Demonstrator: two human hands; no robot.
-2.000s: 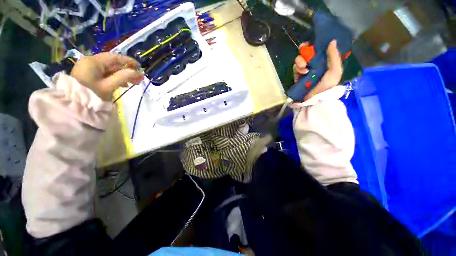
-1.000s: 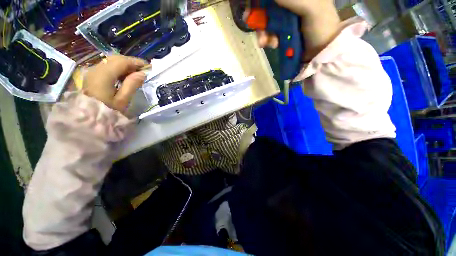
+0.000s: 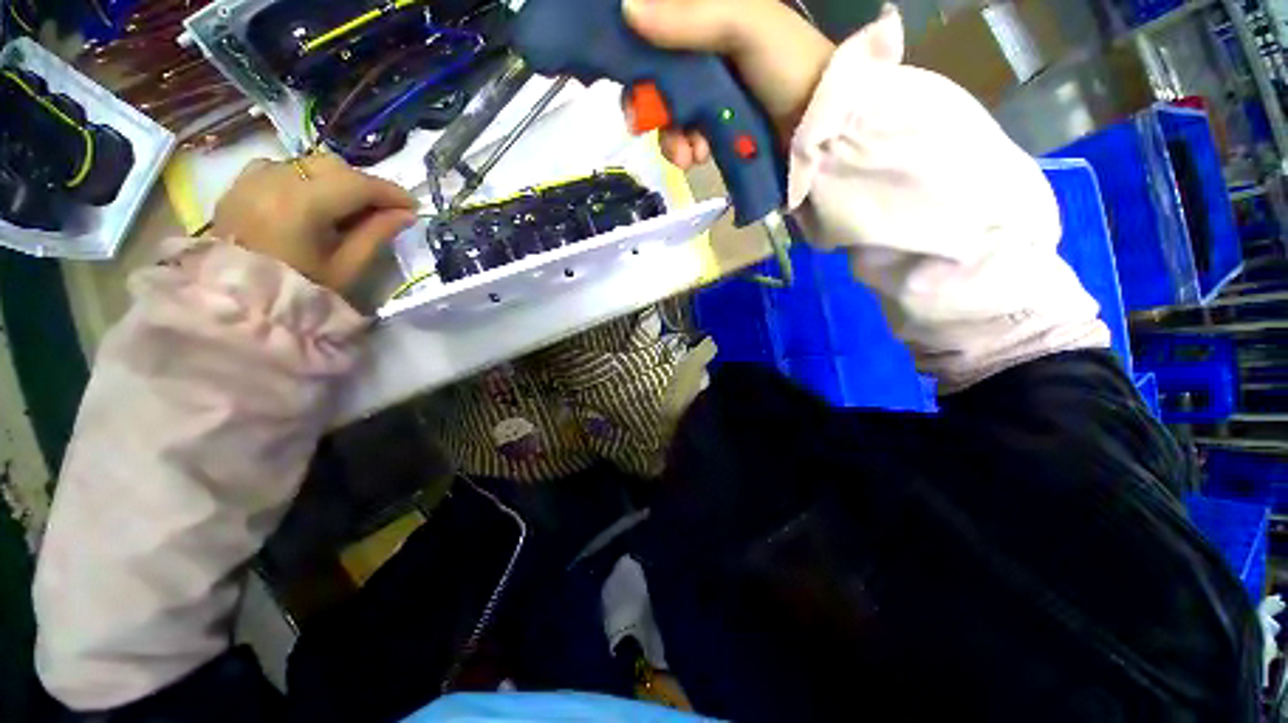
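A black socket module (image 3: 544,226) with a yellow wire along its top sits in a white panel (image 3: 558,271) on the board, in front of me. My right hand (image 3: 742,50) holds the blue-black pistol-grip tool (image 3: 699,102). The tool's silvery nose (image 3: 487,130) points left and down, and its tip is at the left end of the module. My left hand (image 3: 318,219) is left of the module with thumb and fingertips pinched together near its left end. Whether a thin wire is between the fingertips cannot be made out.
Another white-panelled unit (image 3: 254,57) with yellow and blue wires lies behind, and one more (image 3: 120,212) lies at far left. Reddish-brown wires (image 3: 141,85) are at the back left. Blue bins (image 3: 848,332) stand at the right. Striped cloth (image 3: 565,403) hangs at the board's front edge.
The tool has come from the right, over the board to the module's left end. My left hand has moved from the rear unit to beside the front module. The view has shifted.
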